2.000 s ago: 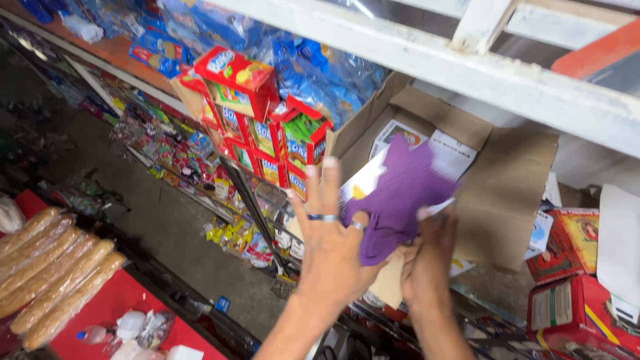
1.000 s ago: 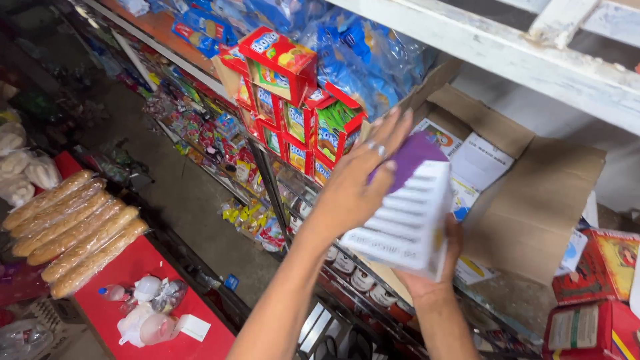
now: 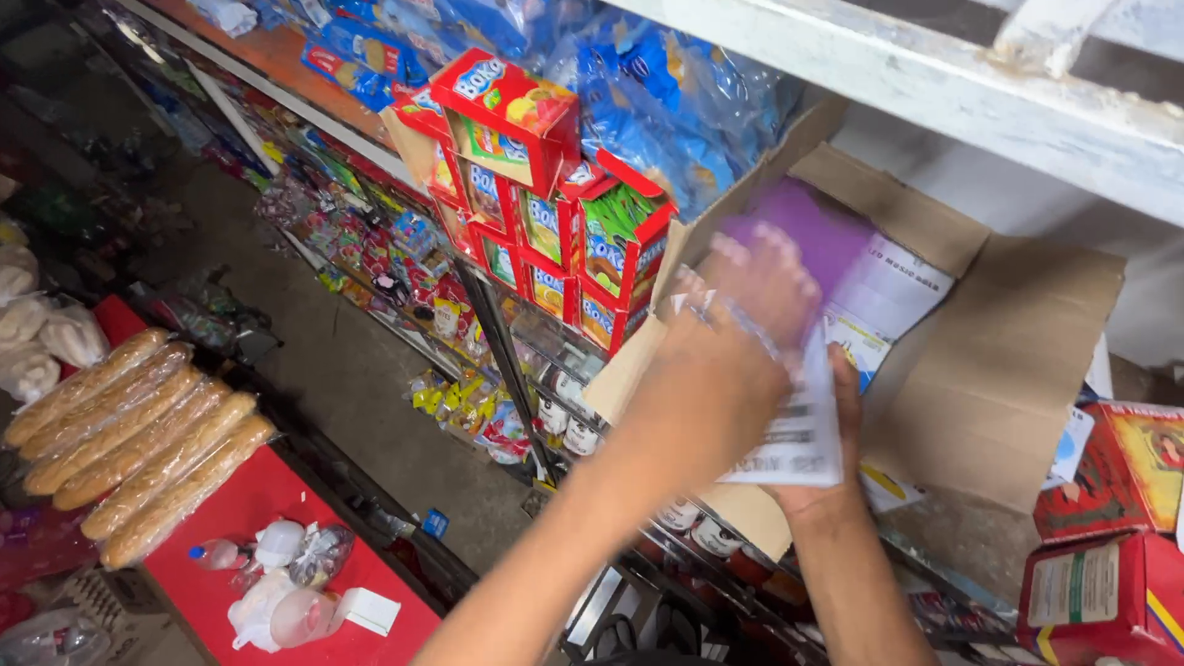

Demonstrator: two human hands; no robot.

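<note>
A white item with printed lines [image 3: 795,435], perhaps a packet or a stack of sheets, rests in my right hand [image 3: 823,453], gripped from below with the thumb along its right edge. Above it, my left hand [image 3: 754,305] is blurred and lies across its upper part; whether its fingers grip anything cannot be told. A blurred purple piece [image 3: 809,236] shows beyond the left fingers, over the inside of an open cardboard box [image 3: 999,370]. Inside that box are printed white sheets or packets [image 3: 893,287]. The left hand hides part of the white item and its join with the purple piece.
Red Boka drink-mix boxes [image 3: 527,111] stand stacked left of the carton, near blue plastic packs [image 3: 647,102]. A white metal bar [image 3: 906,74] crosses above. Red boxes [image 3: 1078,592] sit at right. Wrapped bread loaves [image 3: 157,435] lie on a red surface [image 3: 370,573] at lower left.
The purple piece, against the white item one second ago, now reaches over the open carton. My left hand has moved up and right with it. The printed face of the white item is more covered.
</note>
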